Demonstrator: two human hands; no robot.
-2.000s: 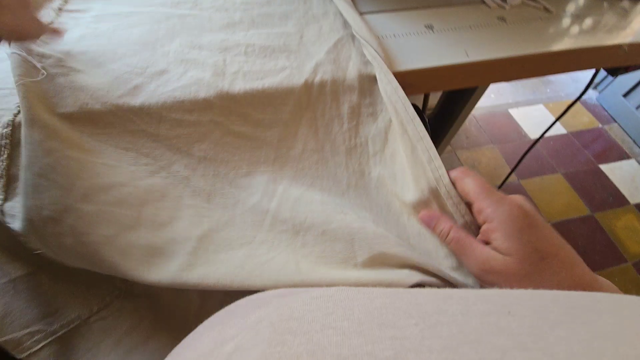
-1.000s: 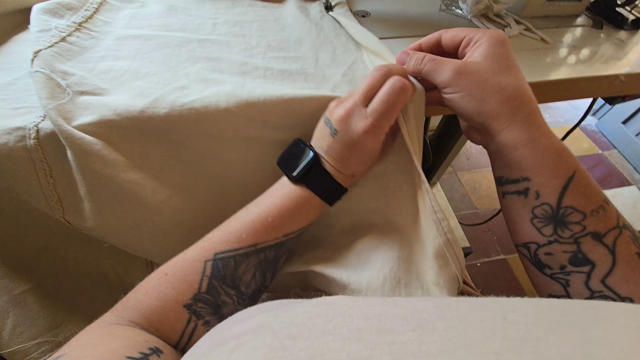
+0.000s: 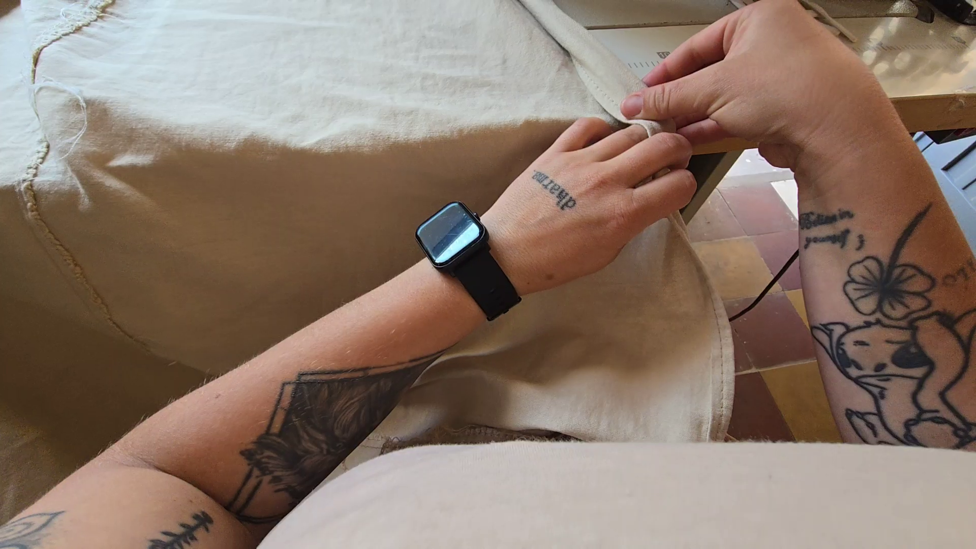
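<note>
A large cream fabric piece (image 3: pixel 328 183) spreads over the left and middle of the view, with a stitched hem (image 3: pixel 602 84) along its right edge. My left hand (image 3: pixel 595 198), with a black watch on the wrist, grips this hem, its fingers curled over the cloth. Just above and to the right, my right hand (image 3: pixel 732 91) pinches the same hem between thumb and fingers. The two hands are very close together at the table's edge. A frayed seam (image 3: pixel 57 244) with loose white threads runs down the fabric's left side.
Behind the hands lies a work table (image 3: pixel 926 110) with a ruler scale on its surface and pale cords (image 3: pixel 831 19) at the back. Below it, a black cable (image 3: pixel 770 286) crosses the patterned tile floor (image 3: pixel 785 396). A black object (image 3: pixel 953 9) is at the top right corner.
My left hand has come from the far upper left to the right hem. My right hand has moved up along that edge from near my lap. Over the last second both hold about the same place.
</note>
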